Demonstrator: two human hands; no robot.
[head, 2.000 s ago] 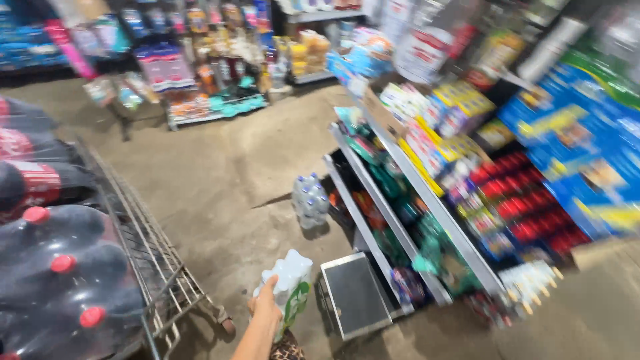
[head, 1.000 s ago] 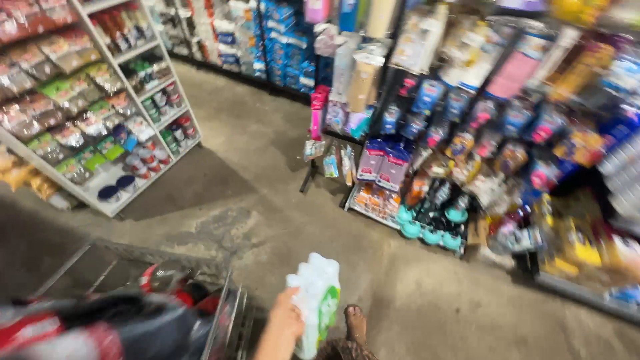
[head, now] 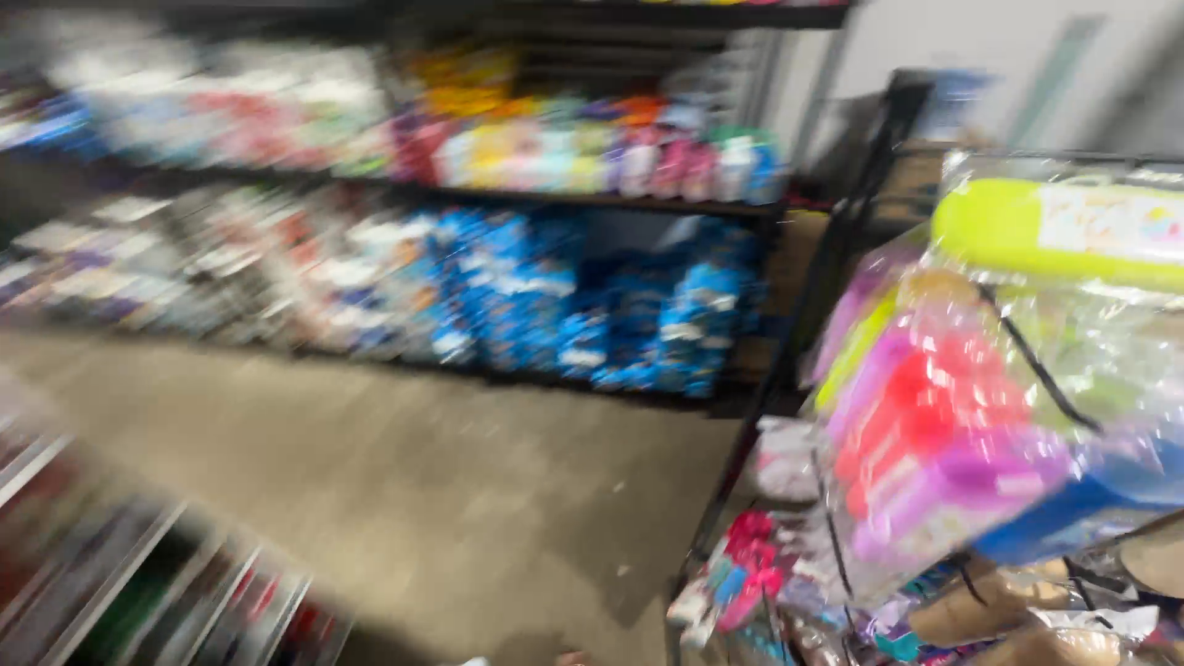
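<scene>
Neither my left hand nor my right hand shows clearly in the head view now. At the bottom edge, a small white bit (head: 475, 661) and a small skin-toned bit (head: 572, 658) just come into the frame; I cannot tell what they belong to. Plastic-wrapped colourful goods (head: 934, 416) hang large and near on the right, with a lime-green packaged item (head: 1064, 227) at their top. What either hand holds is hidden.
Blurred shelves (head: 592, 196) with bottles and blue packages (head: 499, 287) run along the back. A black rack post (head: 786, 342) stands right of the bare concrete floor (head: 398, 462). A shelf unit (head: 120, 583) with goods fills the lower left.
The view has swung strongly towards the back shelves and the hanging goods. The hand holding the wrapped pack of white bottles, seen in both earlier frames, has left the view, as has the cart.
</scene>
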